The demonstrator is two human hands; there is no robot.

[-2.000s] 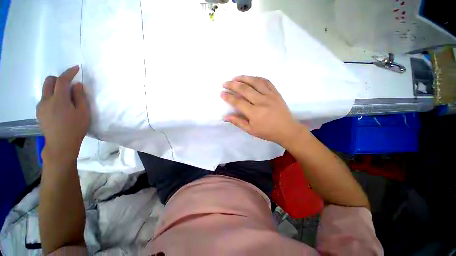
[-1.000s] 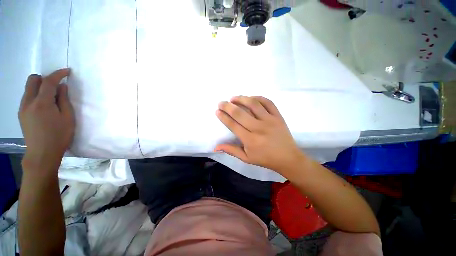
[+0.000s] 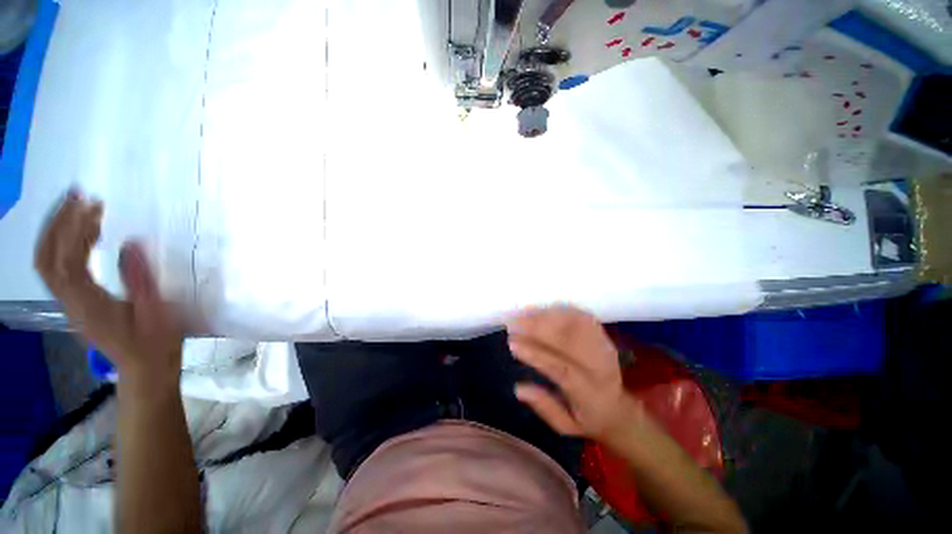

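Note:
A large white fabric panel (image 3: 418, 229) with two thin dark lines lies over the table and its front edge, under the needle area. My left hand (image 3: 110, 276) is over the panel's left part near the front edge, fingers apart, blurred. My right hand (image 3: 569, 370) is at the front edge of the table, fingers spread and curved, holding nothing that I can see. The sewing machine's needle area (image 3: 478, 96) and a dark round knob with a grey end (image 3: 531, 104) stand above the fabric at the top middle.
A small silver metal tool (image 3: 822, 205) lies right of the fabric. A cream machine body with red marks (image 3: 652, 42) is at the upper right. Below the table are a blue bin (image 3: 804, 342), a red stool (image 3: 679, 428) and piled pale padded fabric (image 3: 251, 459).
My left hand has opened and come off the dark line. My right hand has moved down and right, to the front edge. The camera view has shifted, showing more of the machine.

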